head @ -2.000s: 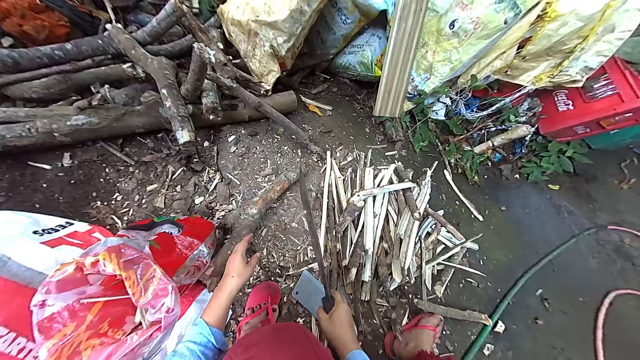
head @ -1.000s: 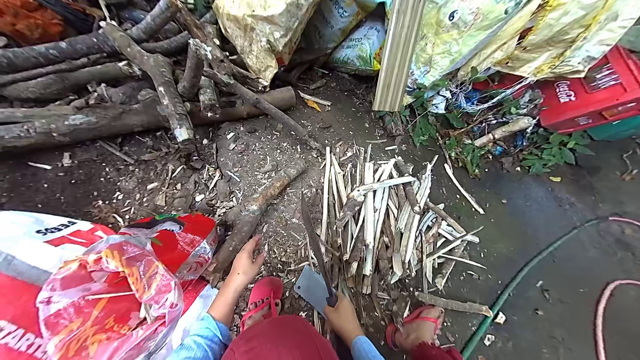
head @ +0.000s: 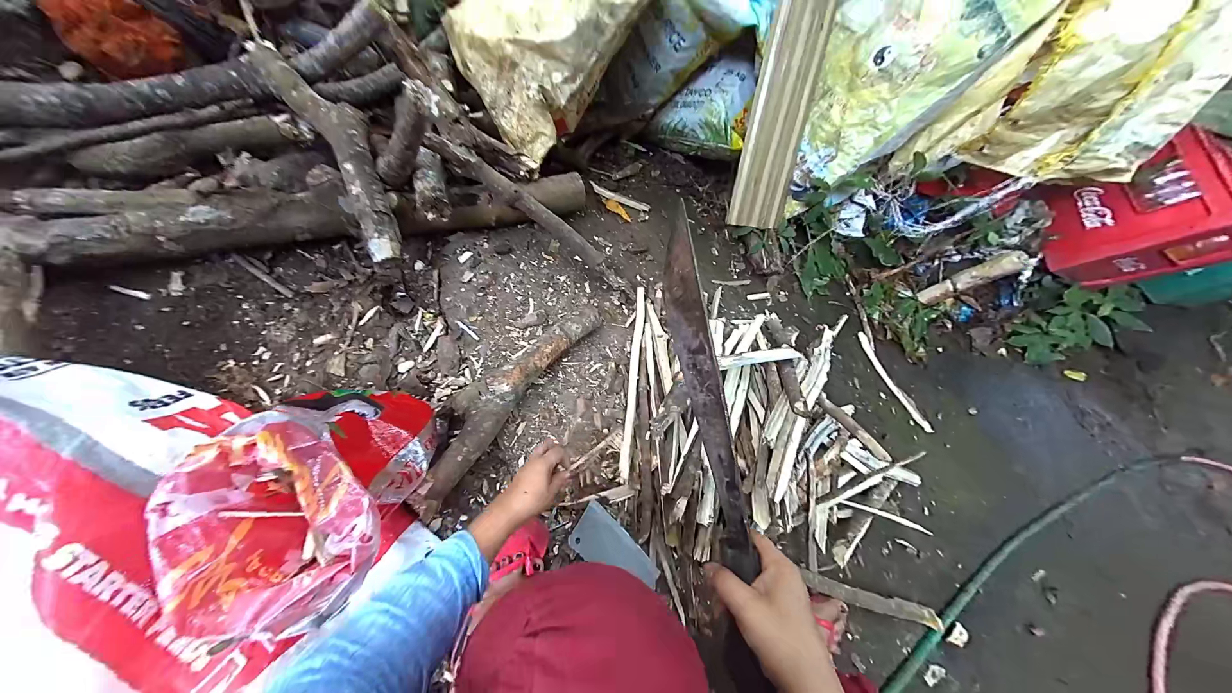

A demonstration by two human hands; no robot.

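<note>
A machete (head: 703,375) with a long dark blade points away over the split wood, and my right hand (head: 780,606) is closed on its handle. My left hand (head: 541,476) is at the near end of a thin split stick (head: 599,450), fingers curled; it looks pinched there. Left of the pile of split sticks (head: 784,423), a forked branch (head: 505,390) lies on the dirt. A flat grey metal blade (head: 611,539) lies low between my hands, partly hidden by the red cloth.
Thick logs (head: 192,226) are stacked at the upper left. A red and white feed sack (head: 87,539) with a clear plastic bag (head: 265,529) is at my left. A wooden board (head: 784,115) stands upright behind the pile. A red crate (head: 1136,217) and a green hose (head: 1020,534) are at the right.
The machete has been raised and its tip now reaches farther forward. My left hand has left the forked branch's side and moved right, towards the split sticks.
</note>
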